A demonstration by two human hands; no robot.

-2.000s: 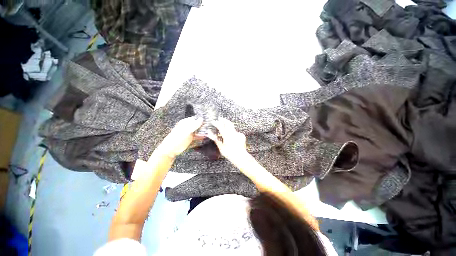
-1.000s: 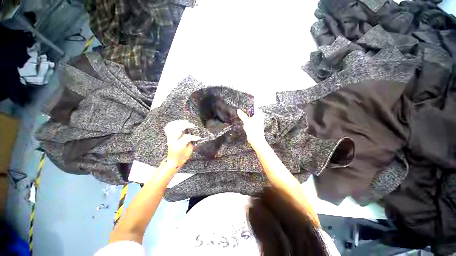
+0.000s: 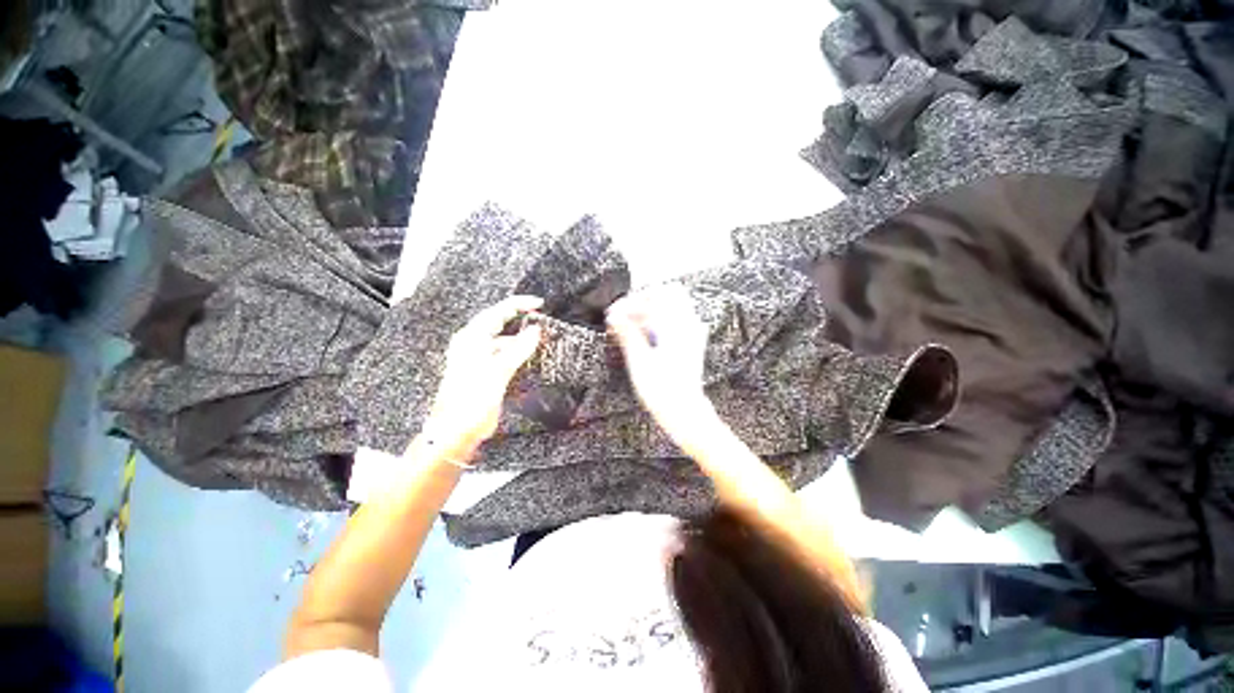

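Observation:
A grey-black speckled coat (image 3: 447, 318) lies across the near part of the white table, with a dark opening near its middle. My left hand (image 3: 485, 372) pinches the edge of the opening on its left side. My right hand (image 3: 656, 345) holds the same edge just to the right, fingers closed and slightly blurred. A raised speckled flap with a dark inner side (image 3: 579, 271) stands just beyond my hands. A sleeve with a round cuff opening (image 3: 924, 389) points right. I cannot tell if my right hand holds a tool.
Brown-lined coats (image 3: 968, 298) are heaped at right. More speckled cloth (image 3: 244, 325) hangs over the left table edge, with plaid garments (image 3: 318, 81) behind it. The white table (image 3: 636, 122) runs away ahead. Yellow-black tape marks the blue-grey floor (image 3: 203, 569) at left.
The wide round opening seen a second ago is now folded narrower. My right hand has moved left and nearer to my left hand. The view has shifted slightly.

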